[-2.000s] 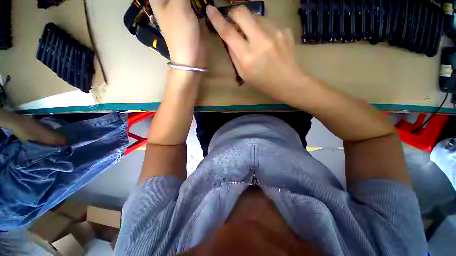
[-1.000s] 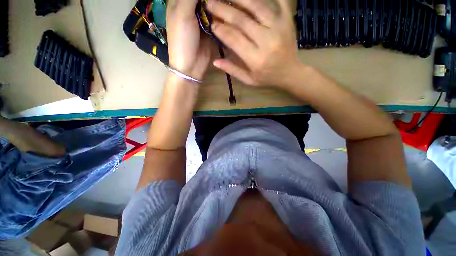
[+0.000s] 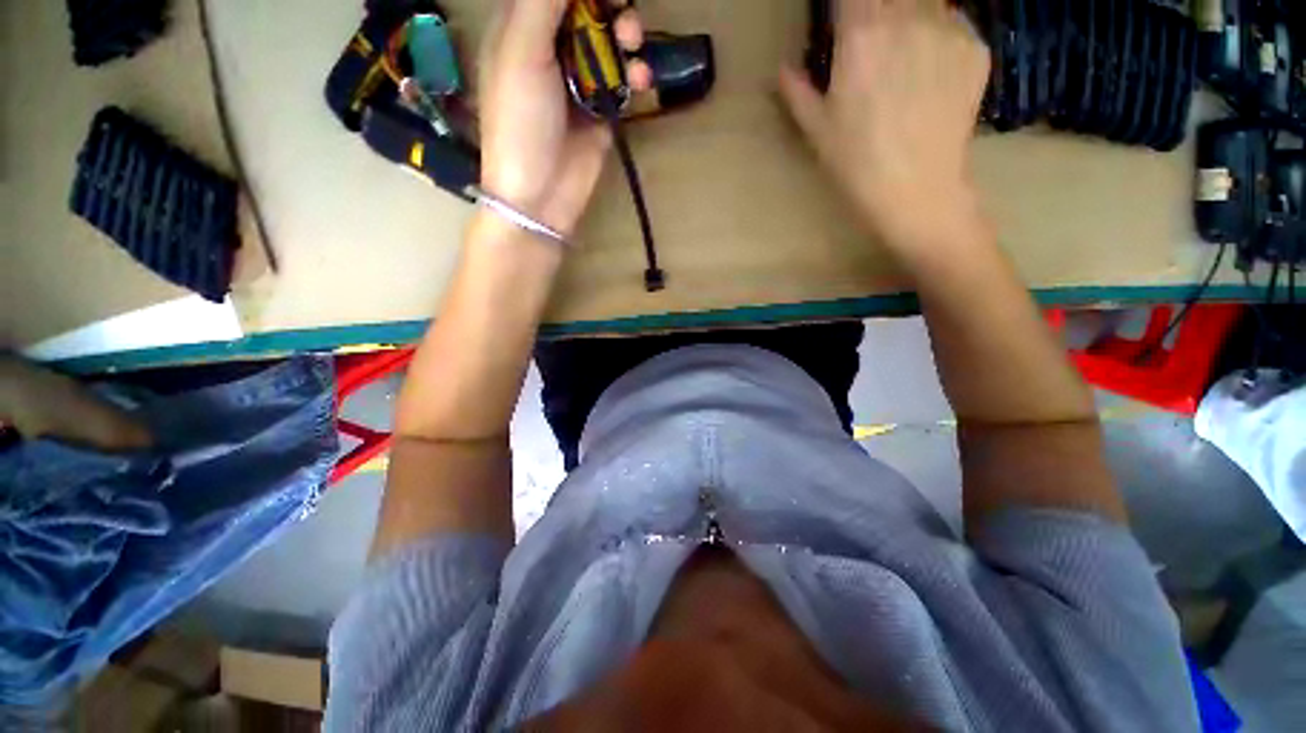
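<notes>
My left hand (image 3: 537,122) holds an open black wired unit (image 3: 593,60) with yellow inside, near the top edge. Its black cable (image 3: 637,201) hangs toward me, ending in a small plug (image 3: 655,279). A black shell part (image 3: 682,69) lies just right of that hand's fingers. My right hand (image 3: 900,115) is over the left end of a row of ribbed-looking black housing covers (image 3: 1096,72). A dark piece shows beside its fingers, which hide the contact. Another open wired unit (image 3: 418,143) with a green board lies left of my left hand.
Smaller groups of black covers (image 3: 155,201) stand at left on the cardboard sheet (image 3: 745,215). Black wired units (image 3: 1235,183) with pale labels are at far right, cables hanging over the green bench edge (image 3: 716,315). A person's denim-clad leg (image 3: 172,487) is at left, red stools below.
My right hand has left the unit in my left hand and moved right to the row of covers. The unit and the shell part beside it are now more visible. The view has shifted slightly.
</notes>
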